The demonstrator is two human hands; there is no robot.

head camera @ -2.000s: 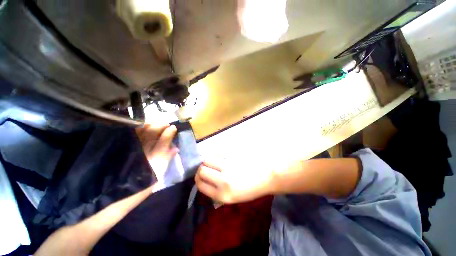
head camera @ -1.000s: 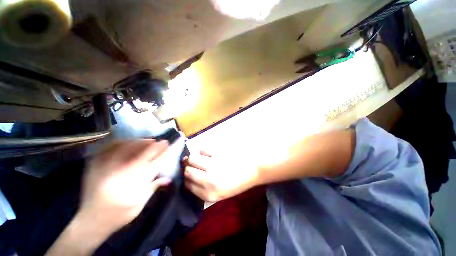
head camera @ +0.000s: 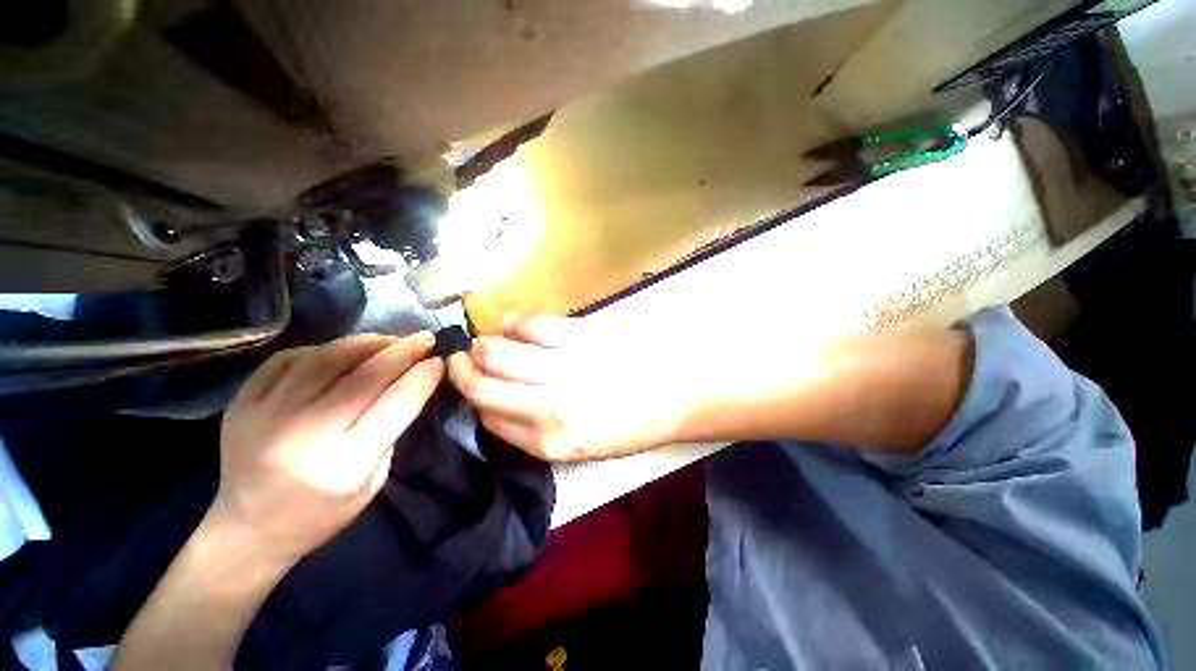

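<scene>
The dark garment (head camera: 407, 511) hangs below and left of the needle area, partly over the lap. My left hand (head camera: 321, 439) pinches a dark edge of it between thumb and fingers. My right hand (head camera: 525, 393) holds the same edge from the right, its fingertips close to the left ones. A small black folded bit of cloth (head camera: 453, 342) shows between the fingertips. The presser foot and needle area (head camera: 426, 269) lies just above them, dark beside the bright lamp spot, so the needle itself is hard to tell.
The machine head (head camera: 433, 79) spans the top. The yellowish machine bed (head camera: 656, 197) lies right of the needle. Green-handled snips (head camera: 912, 147) lie at its right end. The pale table edge (head camera: 813, 282) has ruler-like print. Black cloth (head camera: 1128, 380) hangs at the far right.
The view has moved closer to the needle area. My left hand has come away from the light blue-grey panel and now pinches the dark edge. My right hand has moved up and left towards it.
</scene>
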